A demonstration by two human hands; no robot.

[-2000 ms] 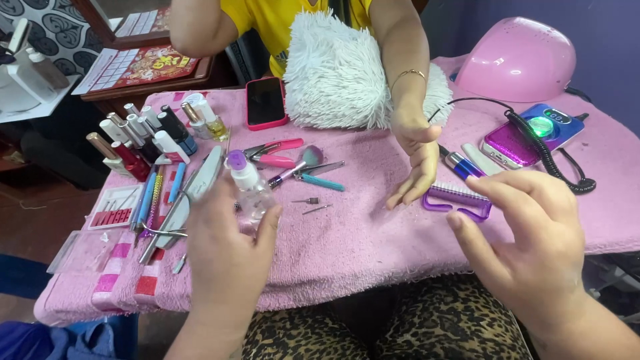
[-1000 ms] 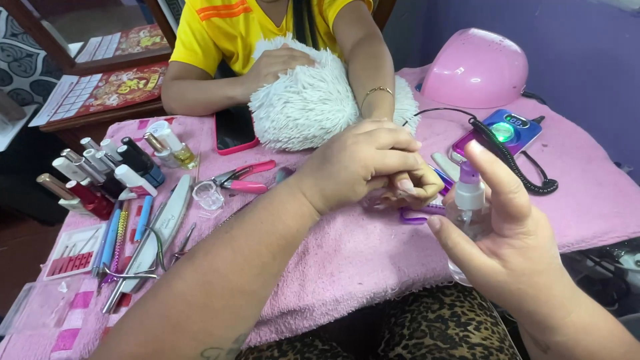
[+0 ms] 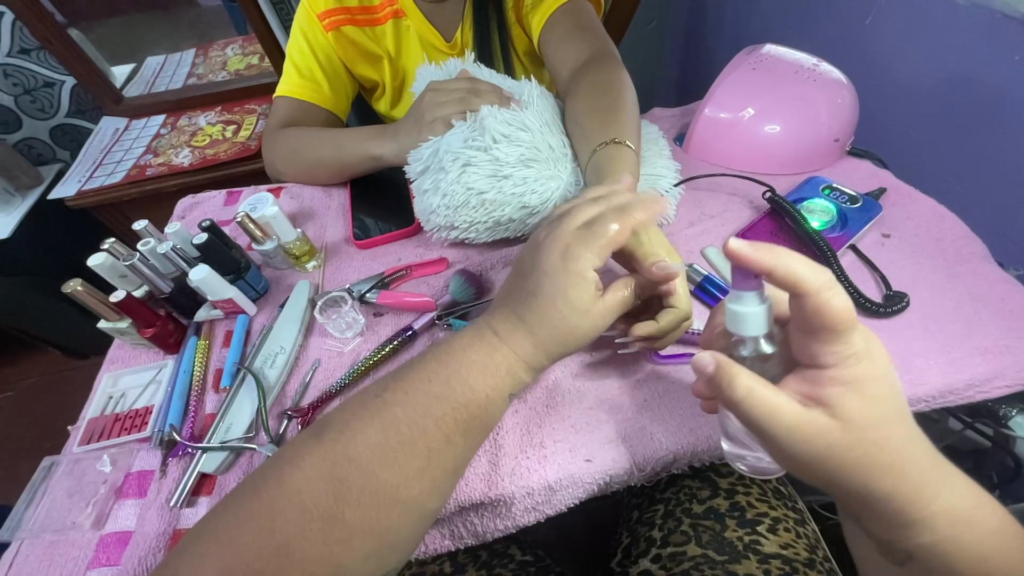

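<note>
My left hand [image 3: 572, 276] holds the hand [image 3: 660, 296] of the person across the table, my fingers over its back and my thumb by its fingers. That hand's wrist wears a gold bracelet [image 3: 613, 145]. My right hand [image 3: 800, 376] grips a clear spray bottle [image 3: 748, 400] of liquid, upright, index finger on its purple nozzle. A white shaggy cushion [image 3: 496, 168] lies by the person's forearm. Beneath my left forearm is a brush [image 3: 376, 352] with a scaly glittery handle; pink-handled nippers [image 3: 400, 284] and a small clear cup [image 3: 340, 314] lie beside it.
Nail polish bottles [image 3: 152, 320], nail files [image 3: 272, 360] and a box of drill bits [image 3: 120, 412] sit on the left. A phone [image 3: 382, 206] lies behind. On the right are a pink nail lamp [image 3: 772, 112] and a lit control unit [image 3: 824, 212] with a coiled black cable [image 3: 832, 264].
The spray bottle, in my left hand two seconds ago, is in my right. My left hand has moved onto the other person's hand. The person's other hand has come to rest on the cushion.
</note>
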